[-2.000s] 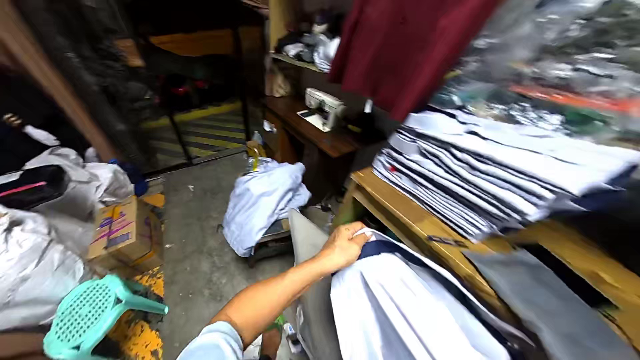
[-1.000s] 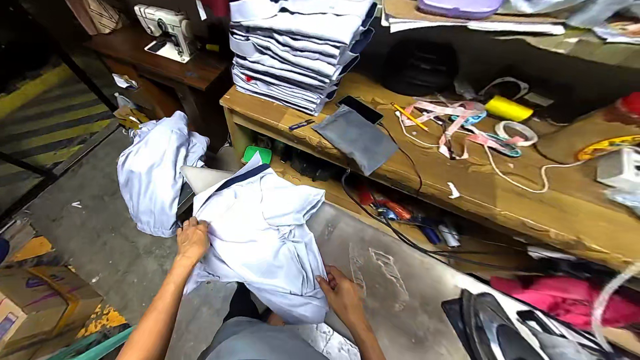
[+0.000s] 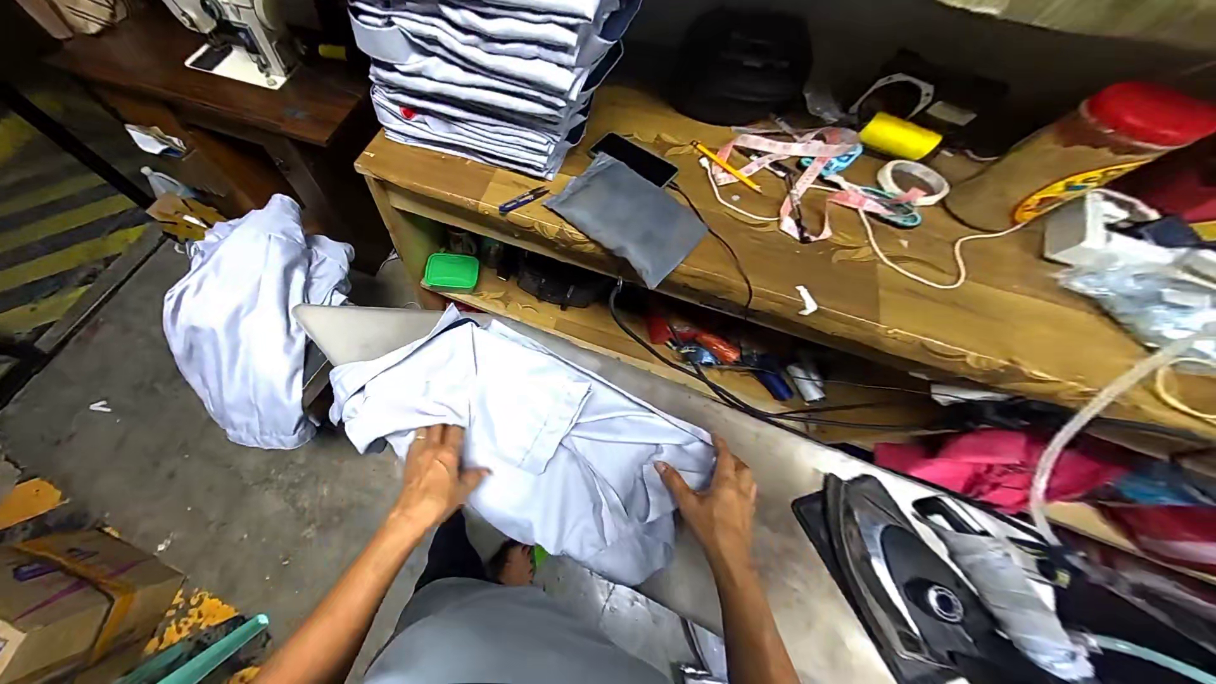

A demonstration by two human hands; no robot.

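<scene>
A pale blue-white garment [image 3: 532, 418] with a dark inner band at its far edge lies over the ironing board [image 3: 788, 532], its near part hanging over the board's edge. My left hand [image 3: 437, 475] rests on the garment's near left part, fingers on the cloth. At the garment's right end, my right hand [image 3: 717, 494] grips the cloth between thumb and fingers. A steam iron [image 3: 912, 589] stands at the right end of the board, with a hose rising beside it.
Beyond the board runs a wooden table [image 3: 836, 294] with folded garments [image 3: 475, 85], a grey pouch [image 3: 627, 218], a measuring tape [image 3: 807, 161] and a jar [image 3: 1092, 152]. More garments [image 3: 247, 323] are heaped at left, near a sewing machine [image 3: 242, 43]. A cardboard box [image 3: 76, 598] sits lower left.
The view has swung right to the board and iron. The garment has come to lie spread over the board, and my right hand, unseen two seconds ago, is on it.
</scene>
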